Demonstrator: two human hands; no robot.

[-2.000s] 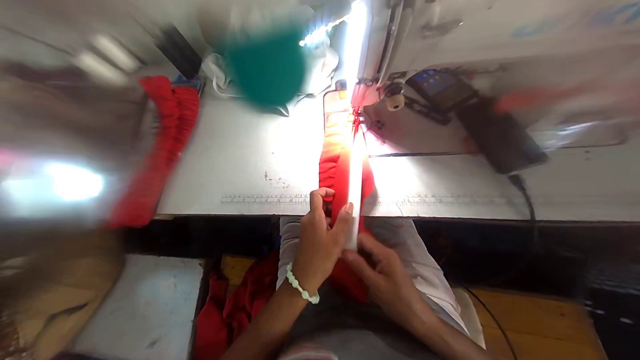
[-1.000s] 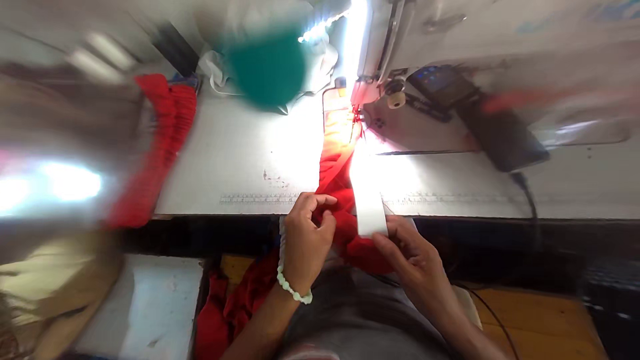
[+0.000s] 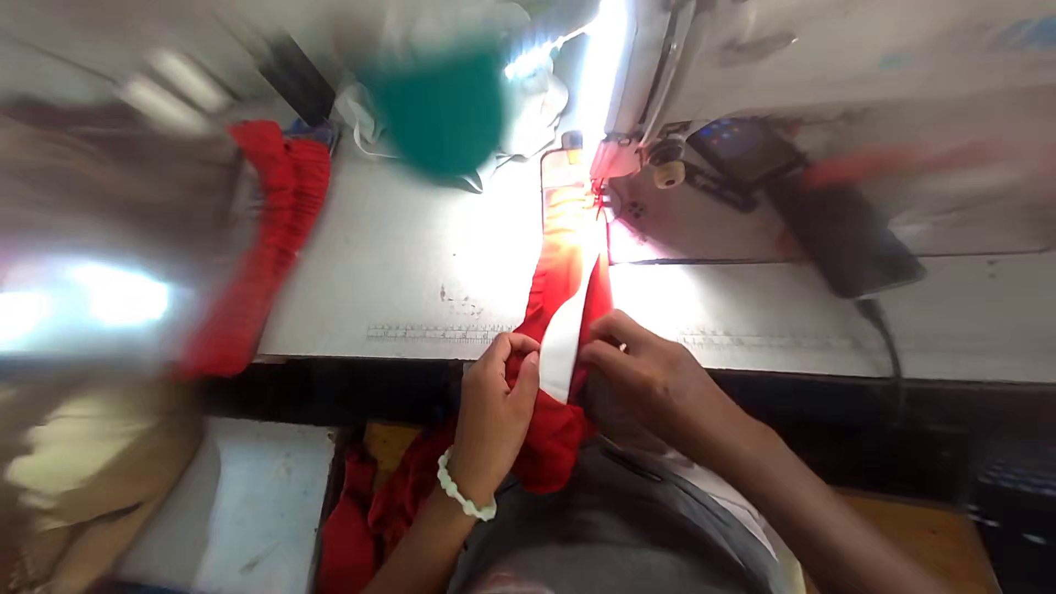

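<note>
A long piece of gathered red fabric [image 3: 557, 280] runs from the needle area of a sewing machine [image 3: 615, 157] down over the table's front edge. Inside its fold lies a white strip [image 3: 561, 351], probably elastic or interlining. My left hand [image 3: 499, 404], with a pale beaded bracelet at the wrist, pinches the fabric's left edge beside the strip. On the other side, the fingertips of my right hand [image 3: 648, 371] grip the fabric's right edge. Bright glare hides the needle and presser foot. More red fabric [image 3: 553, 441] bunches over my lap.
Another gathered red piece [image 3: 285, 223] hangs over the table edge at left. A blurred green object [image 3: 445, 107] and white cloth [image 3: 536, 111] are behind. At right, a black phone [image 3: 850, 231] with a cable lies on the machine table [image 3: 396, 272], which bears a printed ruler along its front.
My right hand has moved up from the white strip's lower end to the fabric's right edge. The strip, earlier lying over the fabric, now sits between the red edges.
</note>
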